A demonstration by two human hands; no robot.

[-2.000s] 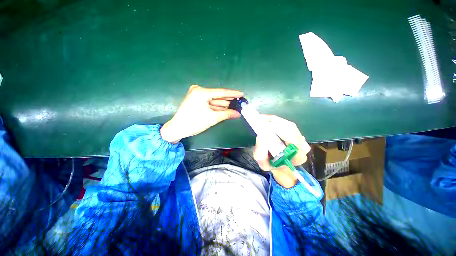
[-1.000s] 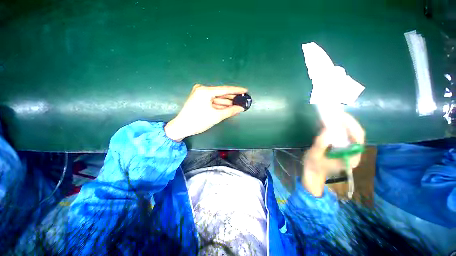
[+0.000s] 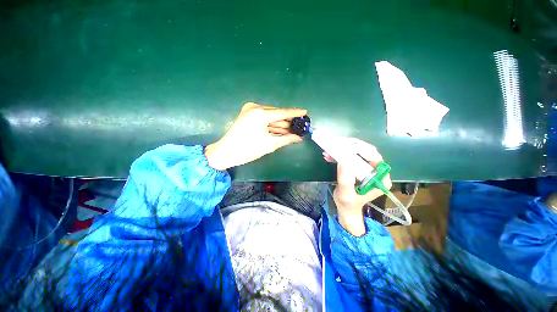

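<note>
A small round black part point(image 3: 299, 125) with pale details on its face is held between the thumb and fingers of my left hand point(image 3: 256, 135), just above the green belt near its front edge. My right hand point(image 3: 354, 173) holds a white syringe point(image 3: 333, 145) like a pen. The syringe's narrow tip points up and left and is at the right side of the black part; whether it touches cannot be told. The bright green cap point(image 3: 374, 178) is at the syringe's rear, with a pale hose point(image 3: 398, 207) looping down from it.
An irregular white paper point(image 3: 412, 106) lies on the green belt point(image 3: 152, 67) to the right. Ribbed white strips point(image 3: 510, 100) lie farther right, near shiny clear pieces. A cardboard box point(image 3: 427, 213) is below the belt edge. Blue sleeves of people show at both sides point(image 3: 531, 244).
My right hand has moved the syringe left from the paper, back to the black part. My left hand still holds the part in nearly the same place.
</note>
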